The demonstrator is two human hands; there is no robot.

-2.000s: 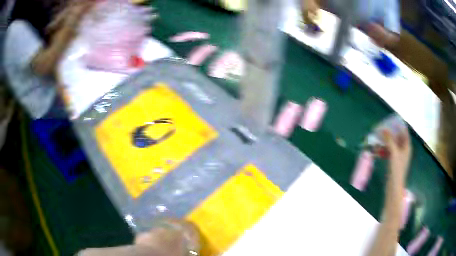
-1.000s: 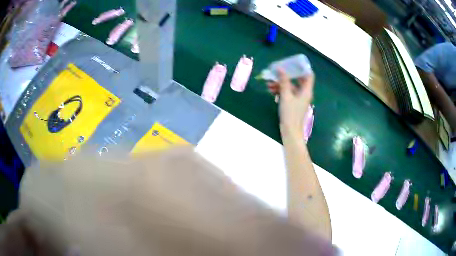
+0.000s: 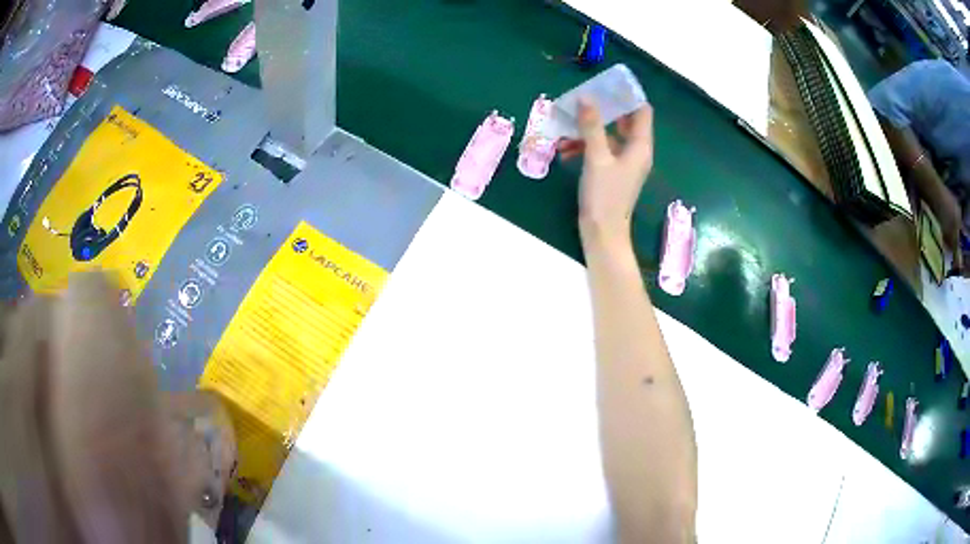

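My right hand (image 3: 612, 154) holds the whitish translucent glue bottle (image 3: 604, 101) tilted over the belt, its lower end over a pink plastic part (image 3: 535, 149). The bottle's tip cannot be made out against that part. Another pink part (image 3: 484, 156) lies to its left, and several more lie spaced to the right along the green conveyor belt (image 3: 511, 43). My left hand (image 3: 80, 414) is large and blurred at the lower left, close to the camera, over the printed sheet. Its fingers and anything in it cannot be made out.
A grey metal upright (image 3: 298, 74) stands at the belt's near edge. The printed packaging sheet (image 3: 351, 202) and white sheet (image 3: 479, 393) cover the bench. A bag of pink parts (image 3: 48, 58) is at upper left. Stacked trays (image 3: 840, 128) and a person (image 3: 920, 106) are across the belt.
My right hand has brought the bottle left, onto the second pink part from the upright. My left hand has moved from the bottom middle to the lower left. The view has shifted.
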